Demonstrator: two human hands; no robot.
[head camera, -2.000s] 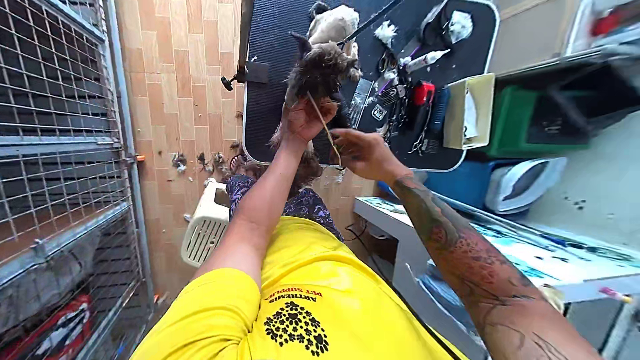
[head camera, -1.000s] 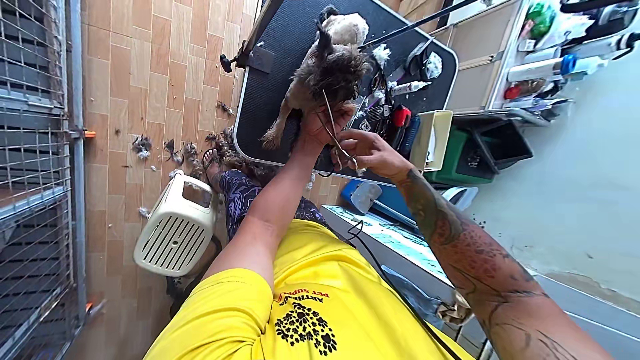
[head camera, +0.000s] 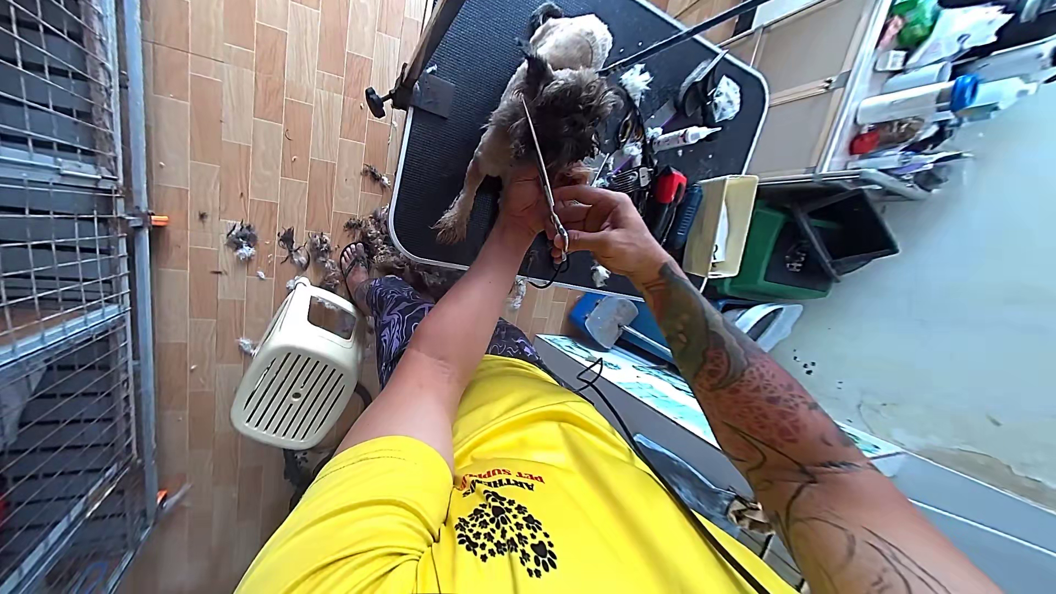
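Observation:
A small dog (head camera: 568, 107) with a clipped pale body and a dark shaggy head is on the black grooming table (head camera: 462, 78). My right hand (head camera: 604, 229) holds long metal grooming scissors (head camera: 540, 161) by the handles, blades lying up across the side of the dog's head. My left hand (head camera: 528, 198) is under the dog's muzzle and appears to hold it; its fingers are partly hidden by the fur and the scissors. Close to the right hand lie a red and black tool (head camera: 667, 191), a dark blue brush or comb (head camera: 687, 216) and a white bottle (head camera: 683, 138).
A cream bin (head camera: 726, 227) adjoins the table's right edge, beside a green bin (head camera: 771, 256). A table clamp (head camera: 404, 92) and arm stand at the left corner. Fur clumps (head camera: 241, 238) and a cream plastic carrier or stool (head camera: 297, 371) are on the tiled floor; wire cages (head camera: 62, 247) line the left.
The scissors have turned from slanting across the muzzle to lying steeply along the side of the head, with the right hand still on their handles. The view has shifted.

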